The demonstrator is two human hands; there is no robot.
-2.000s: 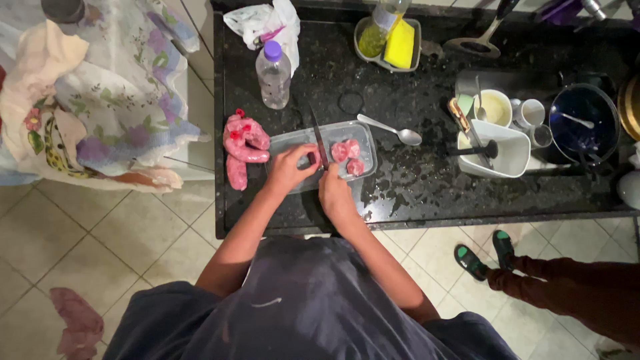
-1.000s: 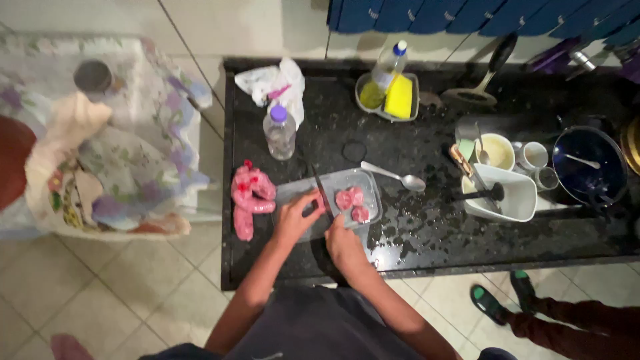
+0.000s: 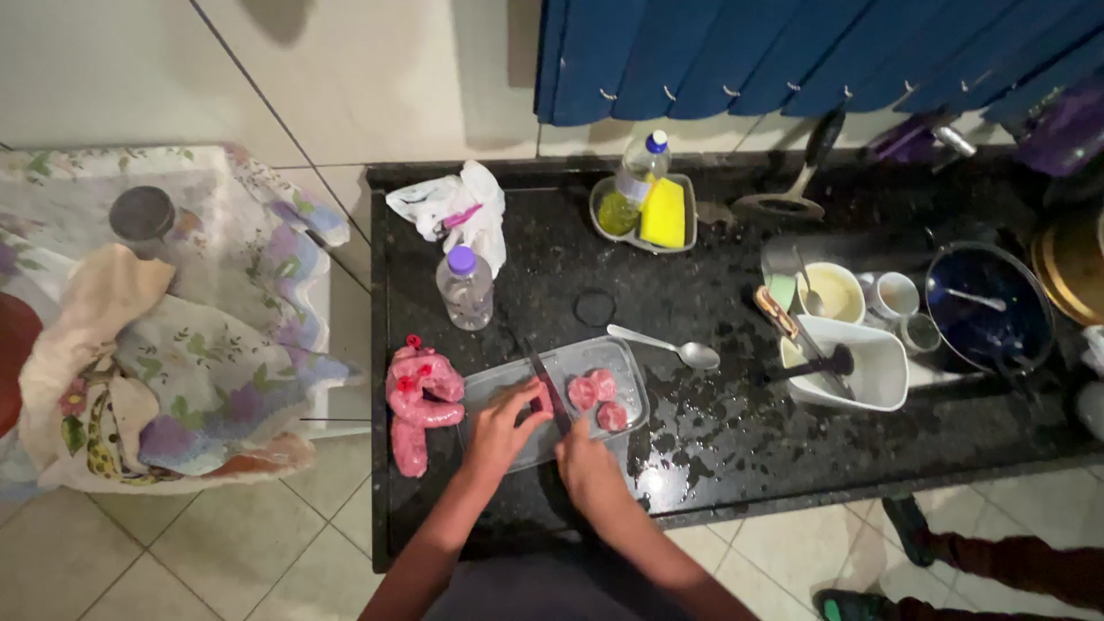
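My left hand (image 3: 504,424) grips a short piece of raw sausage (image 3: 542,399) over a clear plastic tray (image 3: 526,450). In my right hand (image 3: 589,461) is a knife (image 3: 550,385), its blade pointing away from me and lying against or just beside that piece; contact is hard to tell. Several round sausage slices (image 3: 592,390) lie at the tray's right end. Left of the tray, a curled string of raw sausages (image 3: 424,398) with red ties rests on the dark stone counter (image 3: 690,457).
Behind the tray stand a purple-capped bottle (image 3: 466,289) and a white plastic bag (image 3: 474,207). A metal spoon (image 3: 664,347) lies to its right, near a white container (image 3: 884,366) at the sink. A person's feet (image 3: 907,528) are on the floor, lower right.
The view has tilted up, showing more of the blue curtain and wall. A third slice shows apart from the other two in the tray. My hands stay at the tray with sausage and knife.
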